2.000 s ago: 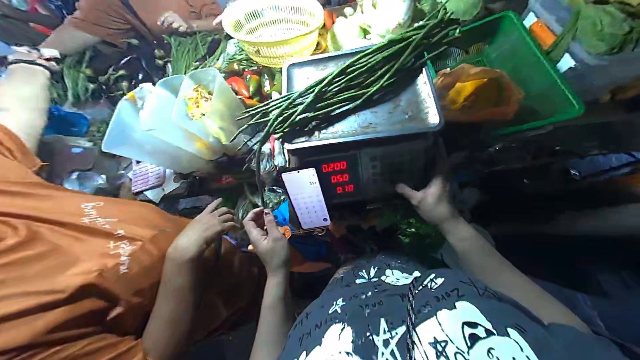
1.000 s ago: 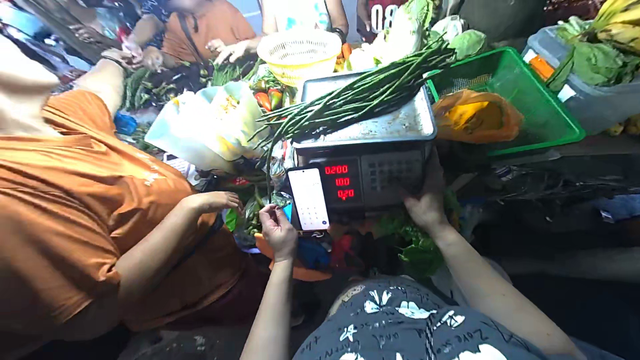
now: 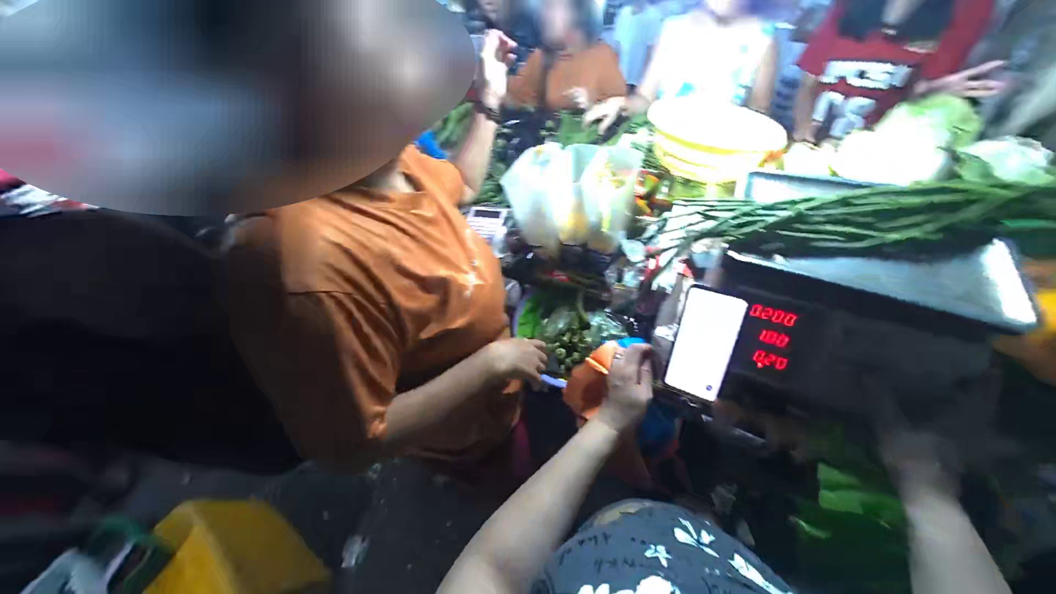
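My left hand (image 3: 629, 386) is raised with bent fingers just left of a smartphone (image 3: 706, 344) with a lit white screen; whether it holds anything cannot be told. The phone leans upright against the front of a digital scale (image 3: 817, 346) with red lit digits. My right hand (image 3: 920, 450), dark and blurred, is at the scale's lower right front, and its fingers are hard to make out. Long green beans (image 3: 858, 216) lie in a bundle across the scale's metal pan (image 3: 932, 276) and reach past its left edge.
A person in an orange shirt (image 3: 396, 305) stands close on the left, one hand near mine. Behind the scale are plastic bags (image 3: 569, 198), a yellow basket (image 3: 714, 144) and cabbages (image 3: 899, 148). More people stand across the stall. A yellow container (image 3: 235, 549) is low at left.
The view has swung left, bringing more of the person in orange into sight. The scale's lower two readings differ from two seconds ago. My hands remain near the phone and the scale.
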